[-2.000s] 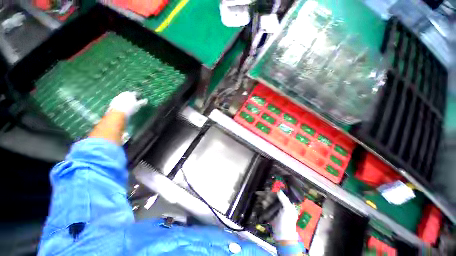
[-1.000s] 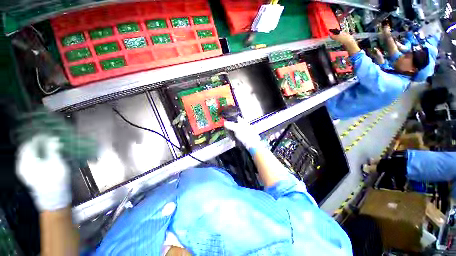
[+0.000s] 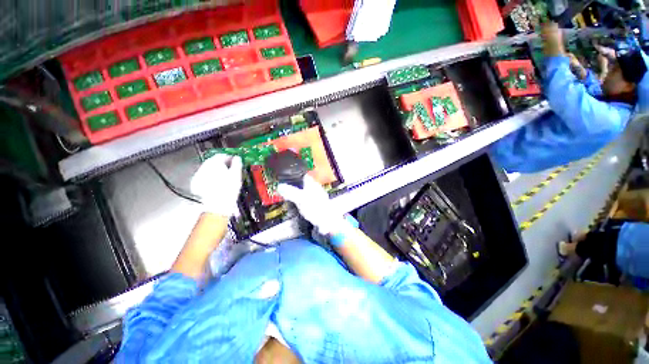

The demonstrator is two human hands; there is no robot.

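In the head view, my gloved left hand (image 3: 217,186) pinches a narrow green circuit board (image 3: 249,151) at the upper left of the near carrier fixture. My gloved right hand (image 3: 312,204) grips a black barcode scanner (image 3: 287,166), its head over the fixture. The fixture (image 3: 245,226) is a dark frame on the conveyor. It holds a red sheet (image 3: 320,153) with small green boards on it, partly hidden by the scanner and my hands.
A red compartment tray (image 3: 185,92) with small green boards lies behind the rail. Another loaded fixture with a red sheet (image 3: 455,128) is farther right. A black tote (image 3: 491,263) holding a fixture stands at the front right. A person in blue (image 3: 569,128) works at the far right.
My left hand has moved from the big bin of green boards at the left to the fixture, bringing a green board. The scanner in my right hand has moved left over the red sheet.
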